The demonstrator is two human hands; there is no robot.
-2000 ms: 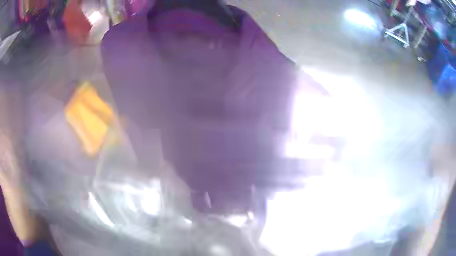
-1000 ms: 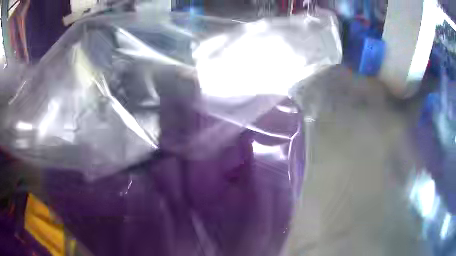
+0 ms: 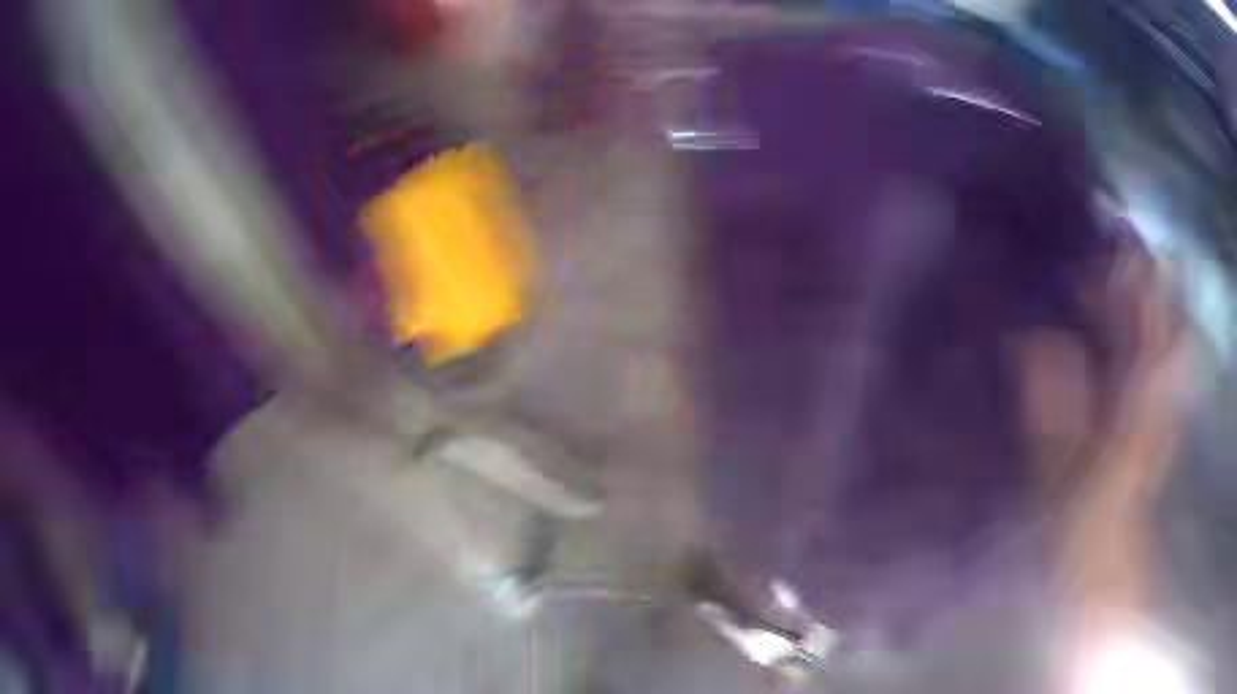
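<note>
The frame is badly blurred. A dark purple jacket (image 3: 841,312) hangs in the right half, with shiny streaks of clear film (image 3: 977,103) over its upper part. My right hand (image 3: 1112,420) is at the jacket's right side, fingers blurred; whether it grips the film or the jacket cannot be told. My left hand is not in view. A bright yellow cloth or piece (image 3: 455,255) shows left of the jacket.
A pale rail tube (image 3: 204,203) slants down at the left, in front of dark purple garments (image 3: 82,271). Grey floor (image 3: 326,569) shows below. A small shiny crumpled thing (image 3: 773,637) lies at the bottom centre.
The view has swung, and the yellow piece now shows higher and further right. The clear film no longer billows across the top; the purple jacket stands at the right. My right hand has come into view.
</note>
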